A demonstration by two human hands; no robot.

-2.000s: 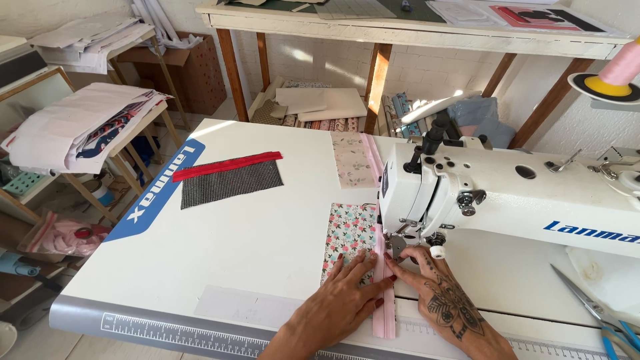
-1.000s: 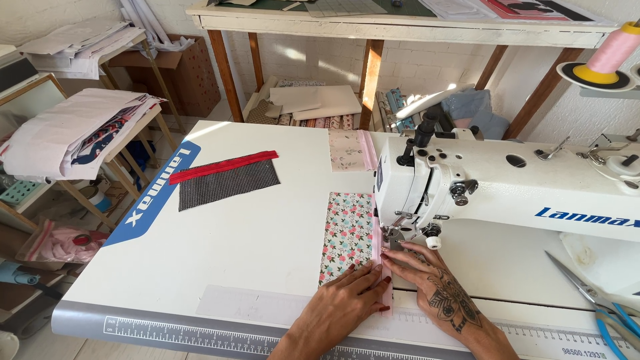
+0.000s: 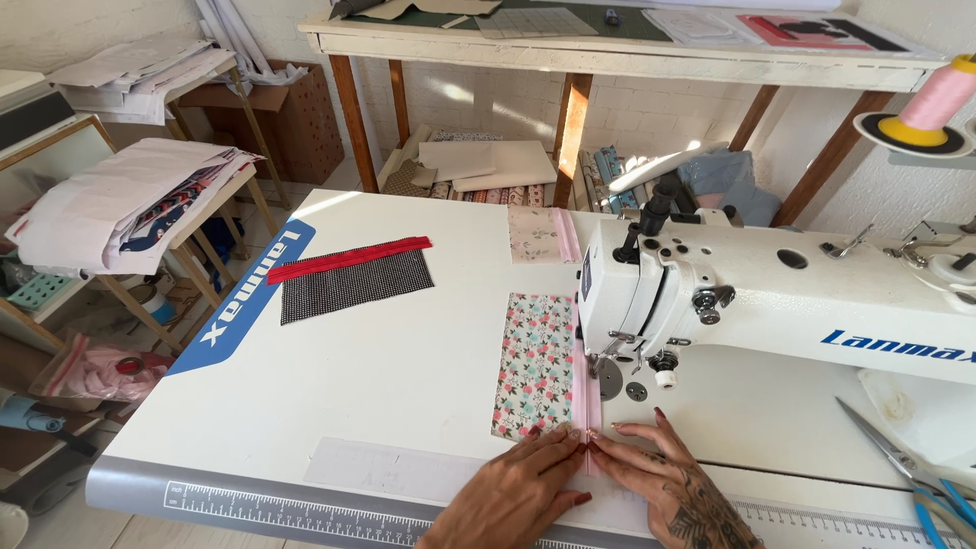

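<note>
A floral fabric piece point(image 3: 534, 366) lies on the machine table with a pink zipper tape point(image 3: 581, 404) along its right edge, passing beside the presser foot point(image 3: 593, 364) of a white Lanmax sewing machine point(image 3: 755, 290). My left hand point(image 3: 526, 484) rests its fingertips on the near end of fabric and zipper. The fingertips of my right hand point(image 3: 663, 480) touch the zipper tape from the right, close to the left ones. Whether either hand pinches the tape is unclear. Farther back lie a pale printed piece with pink zipper point(image 3: 534, 235) and a black-and-white fabric piece point(image 3: 358, 286) with a red zipper point(image 3: 351, 259).
Large scissors point(image 3: 900, 461) lie at the right beside the machine bed. A clear ruler point(image 3: 389, 465) lies near the front edge, which bears a printed scale point(image 3: 297, 511). Pink thread on a cone point(image 3: 942, 99) stands at upper right. Papers point(image 3: 107, 202) are stacked at left.
The floral fabric and pink zipper have moved away from me past the needle area. Both hands have shifted to the near end of the zipper tape, first resting higher up beside the presser foot.
</note>
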